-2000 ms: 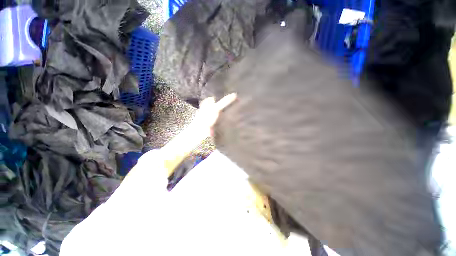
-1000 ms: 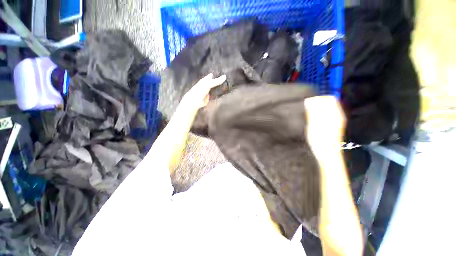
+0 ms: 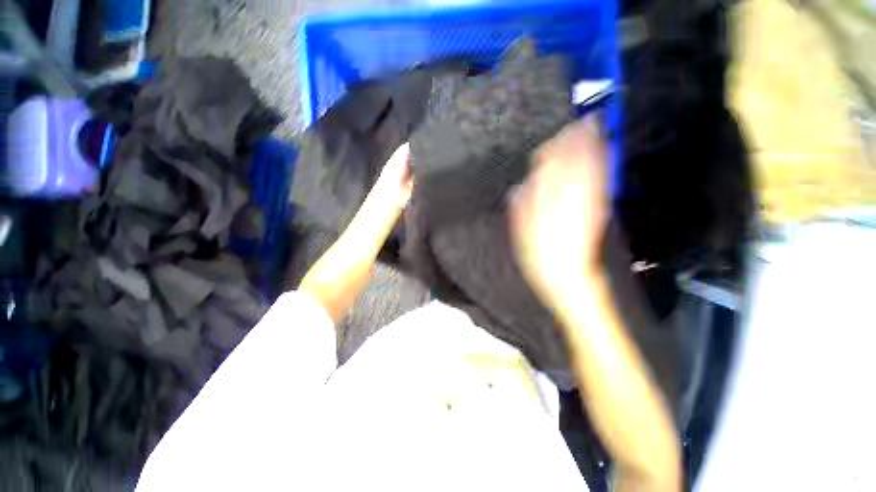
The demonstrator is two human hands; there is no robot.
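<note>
A large dark brown-grey garment piece lies over my lap and reaches up to the near side of a blue crate. My left hand grips its left edge; the fingers are partly behind the cloth. My right hand is blurred and lies on the cloth's right part, near the crate; its fingertips do not show clearly. More dark cloth hangs over the crate's left corner.
A tall heap of dark cloth pieces stands at the left, with another blue basket beside it. A light purple container is at the far left. Black cloth hangs right of the crate. A white table edge is at the right.
The cloth, first spread wide to the right, is now drawn in and bunched. My right hand came into view and moved left and slightly up. My left hand stays at the cloth's left edge.
</note>
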